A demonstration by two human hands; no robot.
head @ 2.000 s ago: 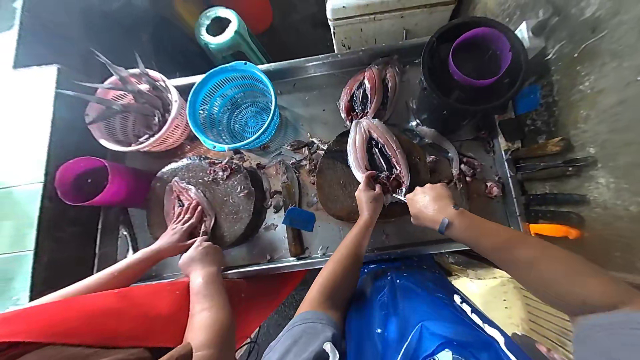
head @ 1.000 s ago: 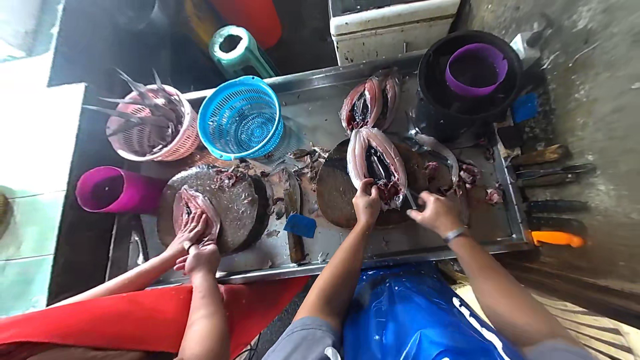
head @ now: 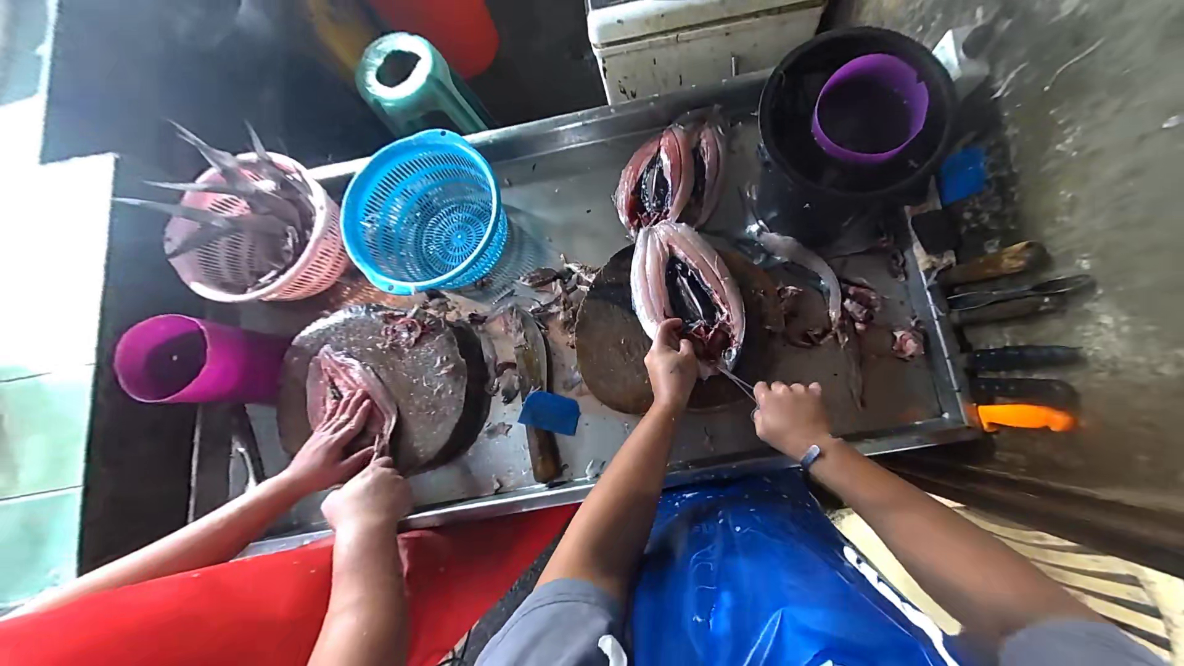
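Observation:
A split-open fish [head: 689,287] lies belly up on a round chopping block [head: 610,342]. My left hand [head: 672,365] grips the fish's near end. My right hand [head: 793,416] is closed around a knife, mostly hidden in the fist; its thin blade [head: 738,381] points at that same end. Beyond the block, touching the fish, lie more opened fish [head: 671,171]. Fish scraps [head: 860,303] and a long pale strip of fish [head: 805,259] are to the right of the block.
At left, a co-worker's hands [head: 356,453] work on a fish on another block [head: 416,370]. A cleaver [head: 534,370] lies between the blocks. Behind stand a blue basket [head: 425,213], a pink basket of fish [head: 314,250] and a black bucket [head: 786,111]. Several knives [head: 1027,359] hang at the right edge.
My right hand and its knife, held a little away from the fish one second ago, are now back against its near end. My left hand has kept its hold on the fish.

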